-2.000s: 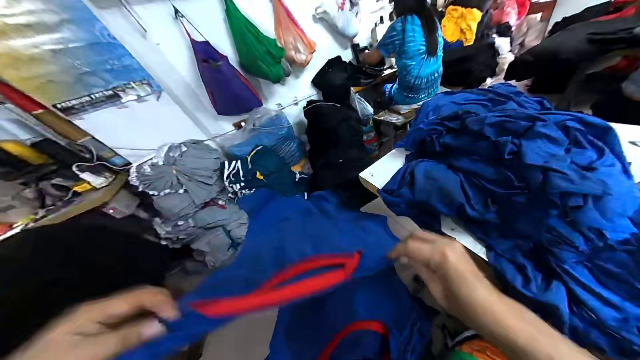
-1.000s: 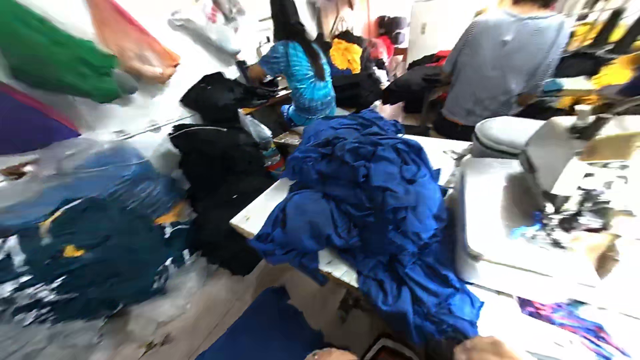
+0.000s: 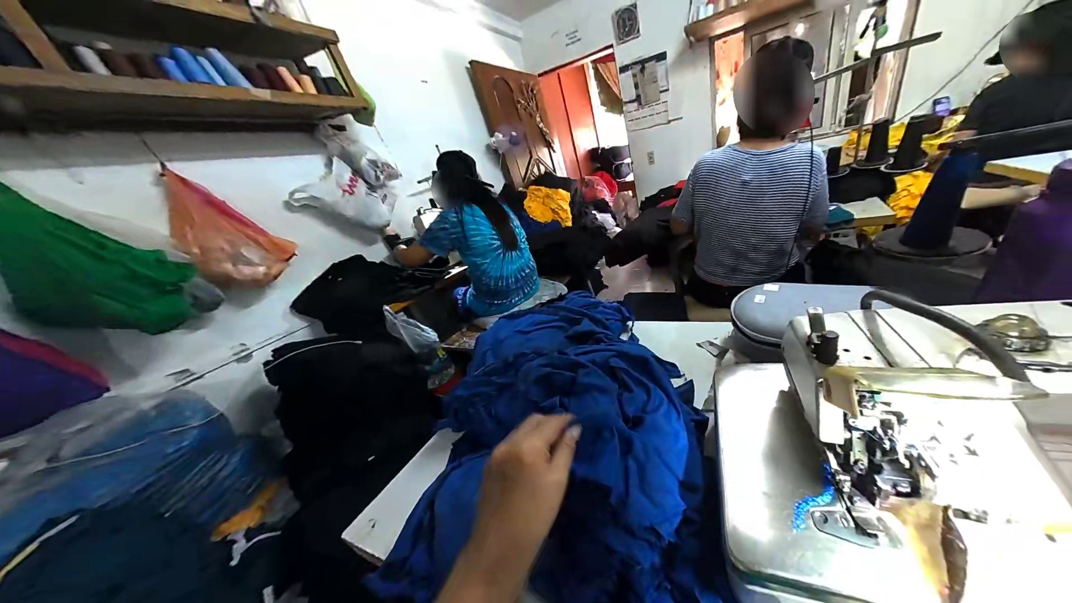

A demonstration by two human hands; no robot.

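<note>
A large heap of crumpled royal-blue fabric lies over a white table and hangs past its near edge. My left hand reaches up from the bottom of the view and rests on the heap, back of the hand up. Its thumb and fingers are bent close together against the cloth; whether they pinch a fold cannot be seen. My right hand is out of view. Right of the heap stands an overlock sewing machine with its looper area exposed and a bit of bright blue thread or trim near the needle plate.
The white table's corner juts out at lower left. Beside it are black cloth piles and plastic-wrapped blue goods. A person in a turquoise shirt and one in a striped shirt sit beyond; another person is at far right.
The view has swung right and up. Two seconds ago both hands were at a blue piece with red trim; now that piece is out of sight and my left hand is on the blue heap.
</note>
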